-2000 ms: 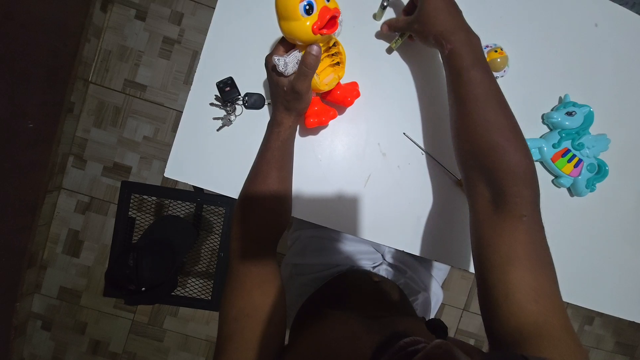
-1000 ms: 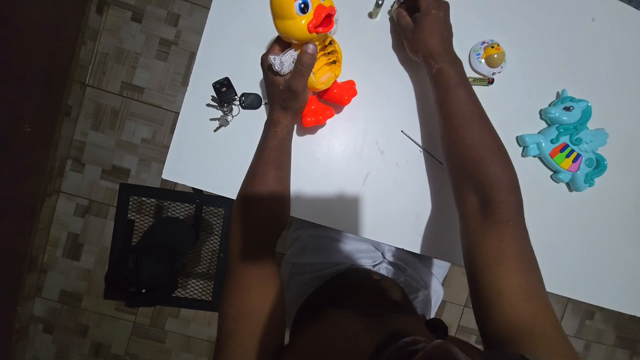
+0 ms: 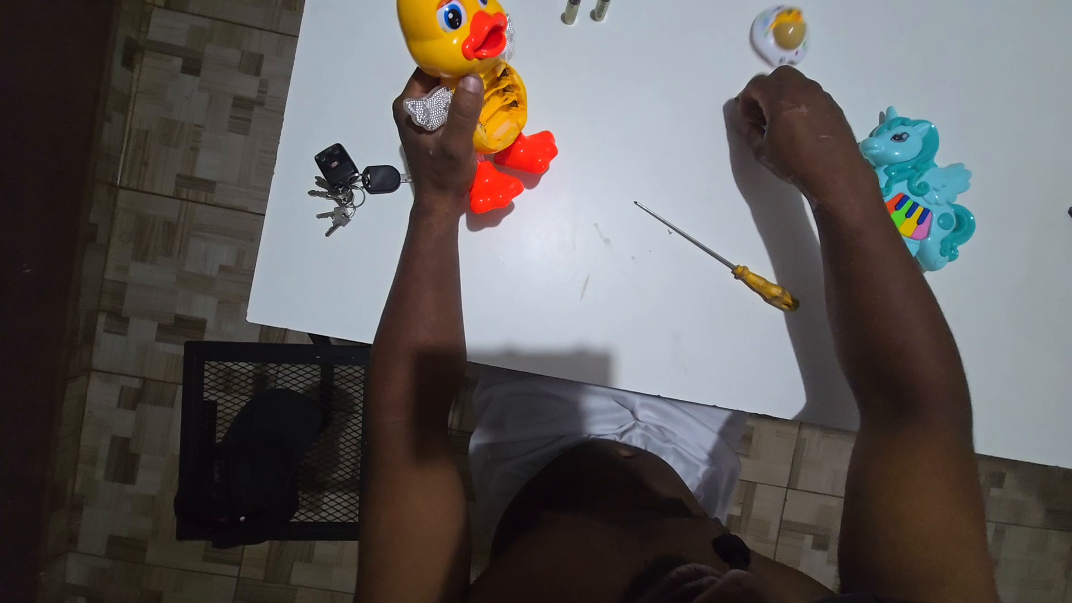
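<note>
My left hand [image 3: 440, 138] grips a yellow plastic toy duck [image 3: 502, 105] with an orange beak and orange feet. The duck's belly shows an open hollow, perhaps a battery compartment. At the right, my right hand [image 3: 783, 126] has its fingers curled down close to the table, just below a small white round toy piece [image 3: 780, 35] with a yellow top; whether the fingers hold something is hidden. Two small batteries [image 3: 571, 11] stand or lie at the top edge. Between my arms lies a screwdriver [image 3: 720, 260] with a yellow handle.
A bunch of keys [image 3: 339, 188] with a black fob lies left of the duck on the white table [image 3: 536, 293]. A turquoise toy pony [image 3: 921, 188] with colored keys is beside my right forearm. Below the table's left edge, a black mesh chair [image 3: 335, 435] bears a black cap [image 3: 268, 456].
My right hand has moved right and down from the batteries at the top toward the white round toy. My left hand stays on the duck. The battery seen beside the round toy is no longer visible.
</note>
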